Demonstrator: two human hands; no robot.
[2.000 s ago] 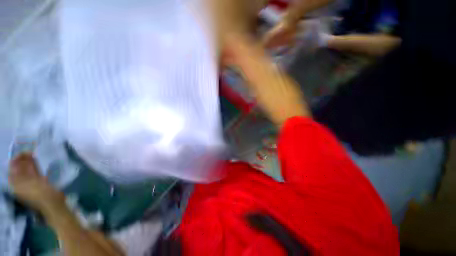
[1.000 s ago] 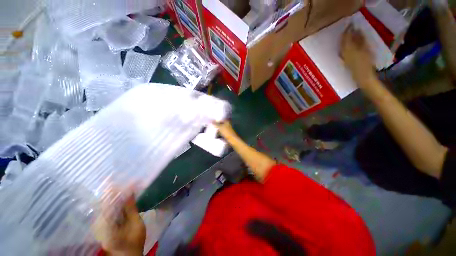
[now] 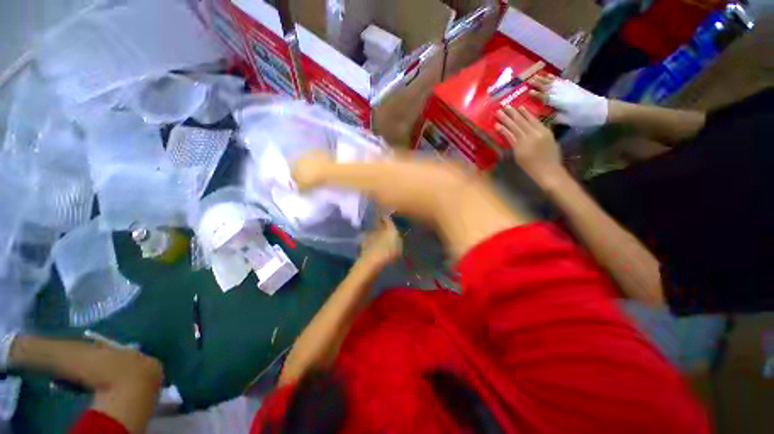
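Observation:
A clear, ribbed air-column bag [image 3: 263, 136] hangs above the bench in front of me, with white contents [image 3: 344, 203] showing in it. My left hand [image 3: 382, 244] grips the bag's near right edge. My right hand [image 3: 312, 172] is blurred and reaches over or into the bag at the white contents; its fingers are hidden, so its grip is unclear. A white product unit [image 3: 233, 233] with a block-like white end lies on the green bench just left of the bag.
Clear bags [image 3: 131, 195] lie to the left, near a small bottle [image 3: 151, 242]. Open retail boxes [image 3: 335, 80] stand at the back. A co-worker's hands [image 3: 530, 140] rest on a closed red box [image 3: 484, 93]. Another person's arm [image 3: 85, 364] reaches in at lower left.
The bag has moved from the left to the centre and no longer stretches across the view. My left hand has moved right. The right-hand co-worker's box now shows a red closed top.

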